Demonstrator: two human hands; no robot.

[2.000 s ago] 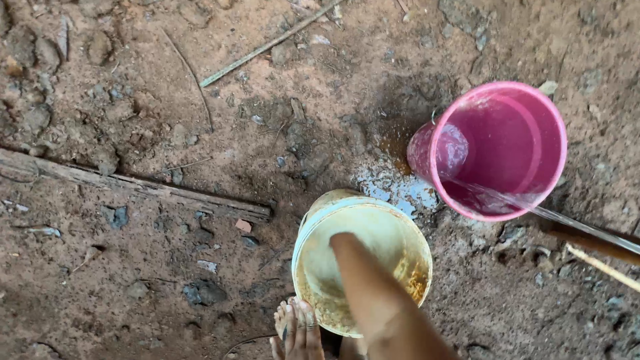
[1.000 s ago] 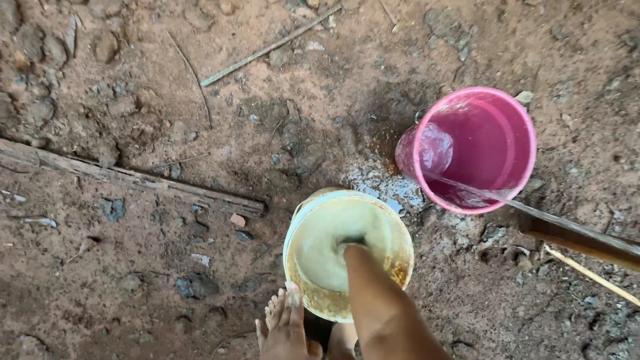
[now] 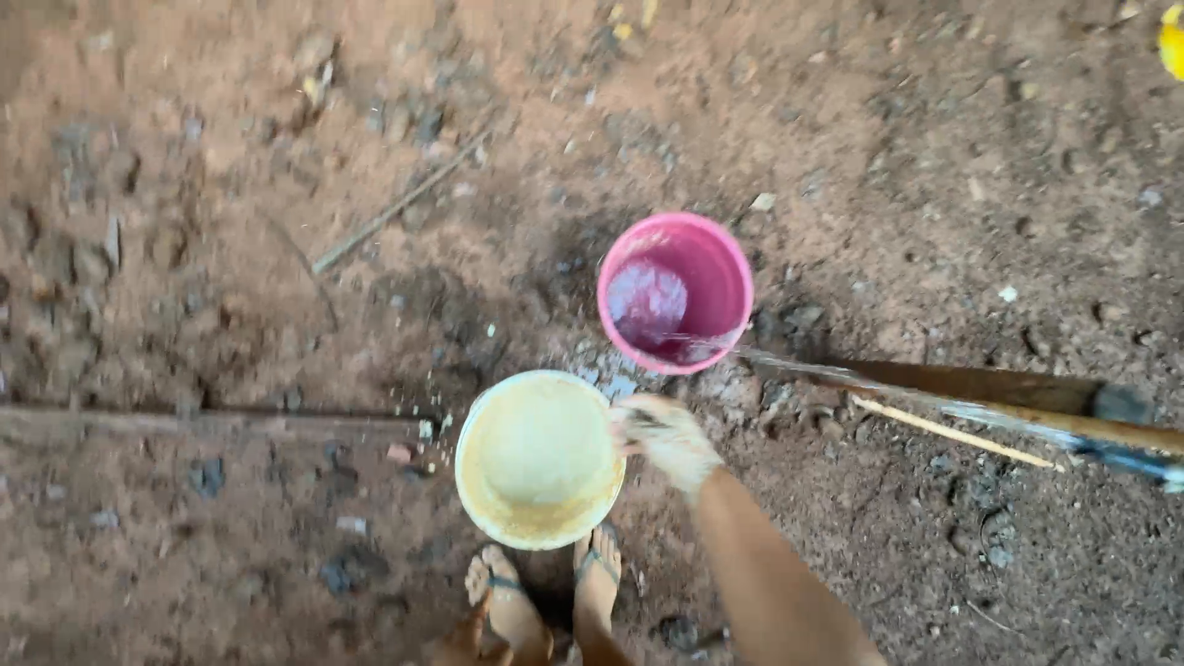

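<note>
A round whitish bucket (image 3: pixel 541 458) with a pale mixture inside and yellowish residue on its inner wall is on the ground before my feet. My right hand (image 3: pixel 661 439), coated with pale residue and blurred, is at the bucket's right rim; whether its fingers grip the rim is unclear. What looks like my left hand (image 3: pixel 470 634) is low at the bottom edge, beside my left foot, mostly out of view and away from the bucket. Up and to the right, a pink plastic bucket (image 3: pixel 731 264) receives a stream of water (image 3: pixel 814 368) from the right; foamy water lies inside.
My feet (image 3: pixel 507 592) in thong sandals are just below the whitish bucket. A wooden board (image 3: pixel 980 387), a thin pale stick (image 3: pixel 957 432) and a blue hose-like thing (image 3: pixel 1124 460) lie at right. Another stick (image 3: pixel 402 203) and a long wooden strip (image 3: pixel 213 423) are on the uneven dirt at left.
My right hand has come up out of the whitish bucket, where it was in the mixture, to the right rim. The view has shifted and now takes in more ground.
</note>
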